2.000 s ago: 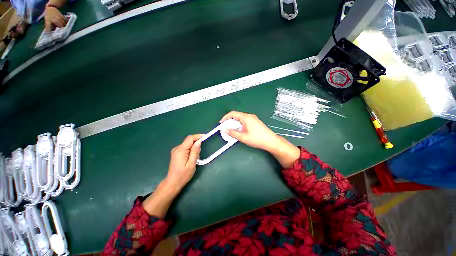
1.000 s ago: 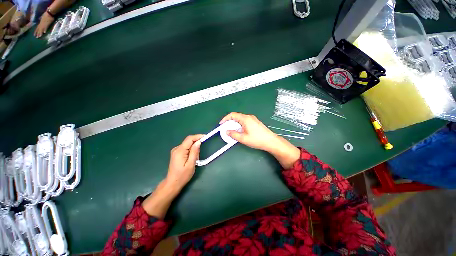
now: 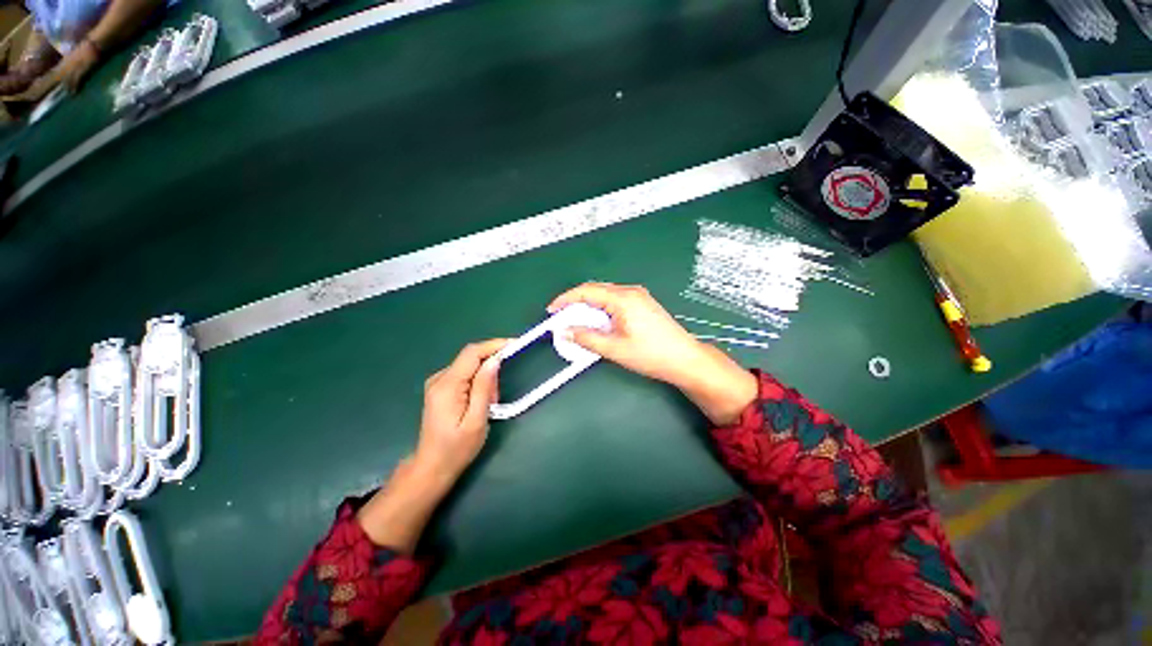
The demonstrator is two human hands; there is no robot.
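A white oval plastic frame [image 3: 546,401] is held just above the green bench, its solid disc end at the upper right and its open loop toward the lower left. My left hand [image 3: 457,401] grips the loop's left side between thumb and fingers. My right hand [image 3: 632,333] holds the disc end, with the thumb on the disc and fingers over its upper edge. The fingers partly hide the frame. A pile of thin clear strips [image 3: 754,270] lies to the right of my hands, with a few loose strips at its lower edge.
Stacked white frames [image 3: 164,391] stand at far left. A metal rail [image 3: 505,247] borders the belt, which carries one frame [image 3: 790,13]. A black fan [image 3: 872,177], yellow sheet [image 3: 1011,259], screwdriver [image 3: 960,331] and small ring [image 3: 879,367] are right. Another person's arm [image 3: 95,44] is upper left.
My hands and the held frame have barely moved. The frame on the belt has moved right and toward the top edge. The other person's hand has drawn back left from the frames there.
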